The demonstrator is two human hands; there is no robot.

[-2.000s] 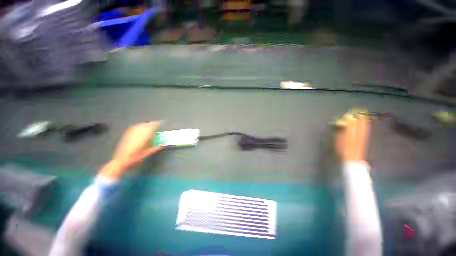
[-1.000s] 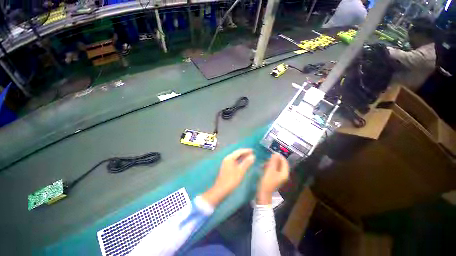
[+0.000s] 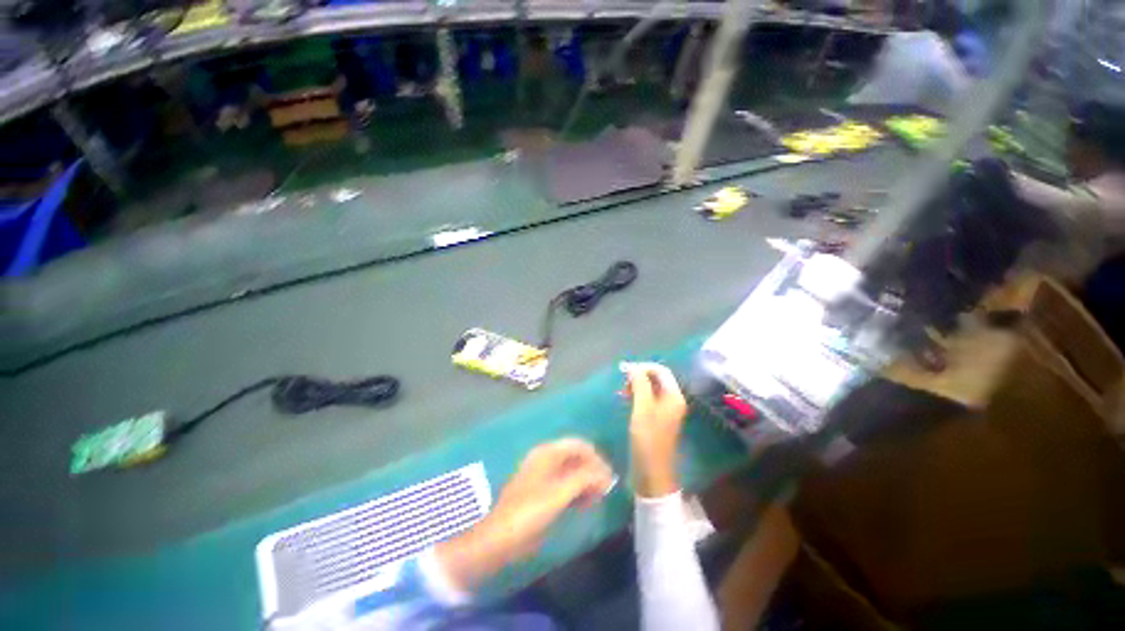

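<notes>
My left hand [image 3: 543, 489] is above the near green ledge beside the dotted white sheet [image 3: 376, 530]. Its fingers are curled, with a blurred pale speck at the tips; whether it grips it is unclear. My right hand [image 3: 655, 413] is raised over the ledge edge, left of the dispenser, its fingertips pinching a tiny pale piece [image 3: 627, 367]. A circuit board with yellow edges [image 3: 498, 358] lies parts up on the belt beyond my hands, its black cable [image 3: 601, 289] coiled behind. A green board [image 3: 120, 443] lies far left with its coiled cable [image 3: 336, 393]. My left forearm partly covers the sheet.
The grey-white dispenser [image 3: 783, 339], with a red display, stands right of my right hand. Brown cartons [image 3: 962, 493] are at lower right. Another yellow board [image 3: 725, 202] and more yellow parts [image 3: 829, 138] lie farther up the belt [image 3: 370, 296]. A person [image 3: 913, 68] is at the far upper right.
Since two seconds ago both hands have left the boards and come together near the dispenser. In the last second my right hand has moved forward, and my left hand back and lower.
</notes>
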